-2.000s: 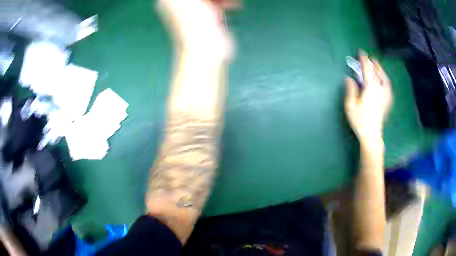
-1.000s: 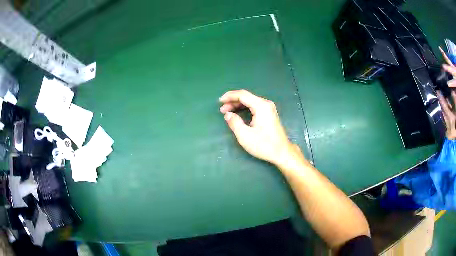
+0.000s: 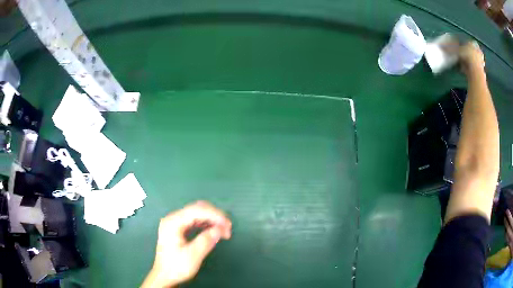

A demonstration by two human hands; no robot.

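My right hand (image 3: 473,57) is at the far upper right. Its fingertips are closed on a blurred white piece (image 3: 442,53), whose kind I cannot tell. A white, roughly cylindrical thing (image 3: 401,47) lies just left of that piece. My left hand (image 3: 191,239) is low over the green mat (image 3: 270,169), fingers loosely curled, with nothing seen in it. White paper leaflets (image 3: 100,157) lie fanned at the left. Coiled white cables (image 3: 72,183) lie beside them. Open black boxes (image 3: 56,219) with pale flaps stand at the left edge.
Closed black boxes (image 3: 430,149) are stacked at the right, partly behind my right forearm. A long pale marked strip (image 3: 76,50) lies at the upper left. Part of another person's hand (image 3: 509,228) and blue clothing (image 3: 499,278) show at the lower right edge.
My right hand has moved from mid-mat to the far upper right and now holds the white piece. My left hand has come into view at the bottom. The camera view has shifted.
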